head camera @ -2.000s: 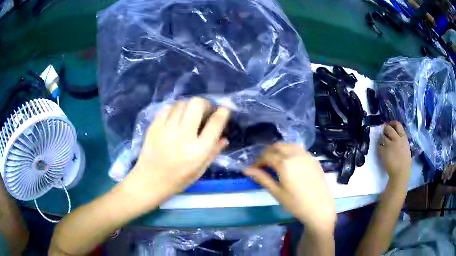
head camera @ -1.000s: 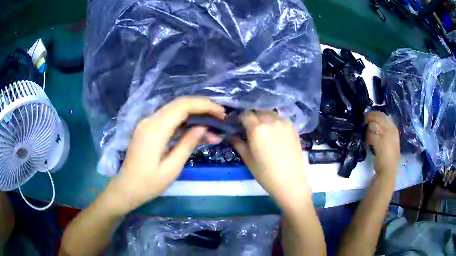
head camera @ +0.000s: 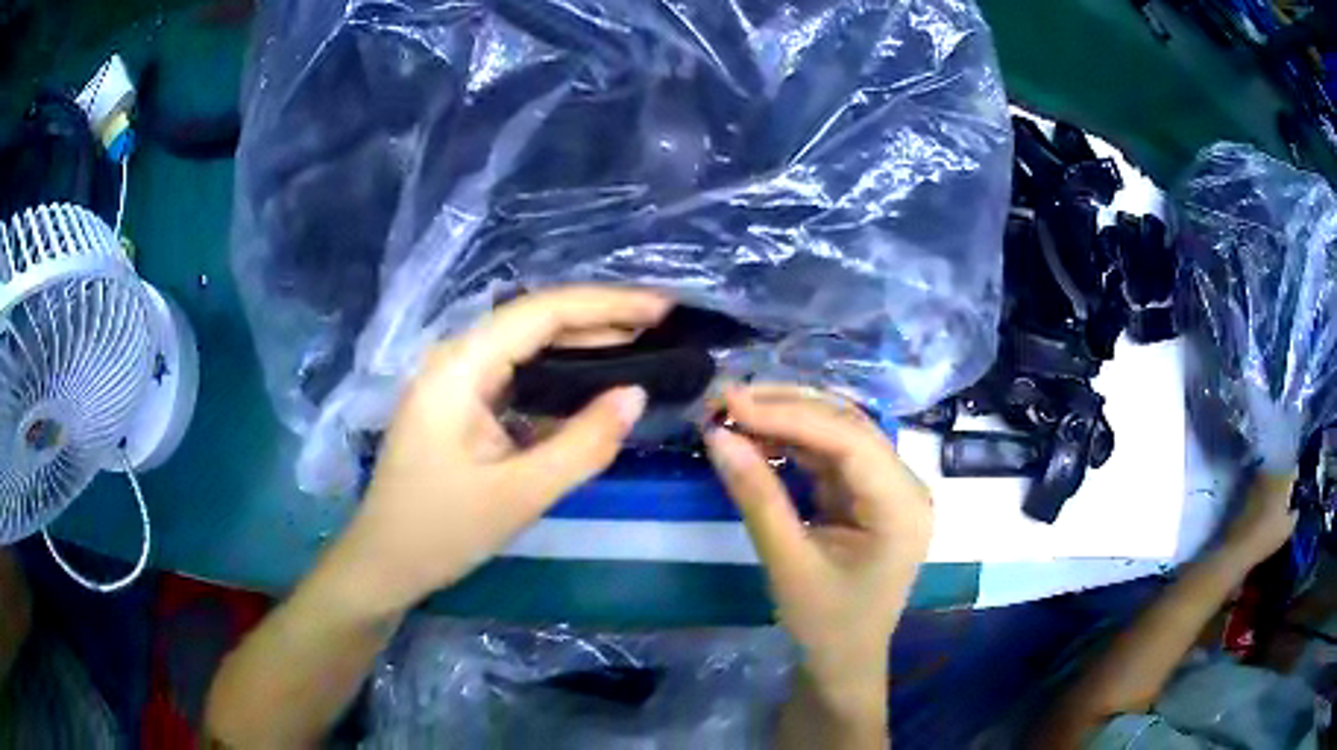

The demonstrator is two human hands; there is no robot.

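My left hand [head camera: 491,425] holds a black moulded part [head camera: 609,377] between thumb and fingers, roughly level, over the front of the tray. My right hand [head camera: 821,506] is just right of the part's end, thumb and forefinger pinched on a tiny dark round piece [head camera: 722,421], close to the black part. The large clear plastic bag [head camera: 631,161] lies behind both hands, with dark contents showing through. The blue tray [head camera: 631,500] shows its front rim below the hands; its inside is mostly hidden by hands and bag.
A pile of black parts [head camera: 1063,308] lies on a white sheet [head camera: 1129,506] to the right. A white fan [head camera: 88,374] stands at left. A second clear bag [head camera: 587,696] is below the bench edge. At far right another person's arm [head camera: 1173,601] reaches to a clear bag [head camera: 1264,293].
My left hand's black part has come into clearer view, and my right hand has moved off it to pinch a small piece. The other person's hand has left the pile for the far-right bag.
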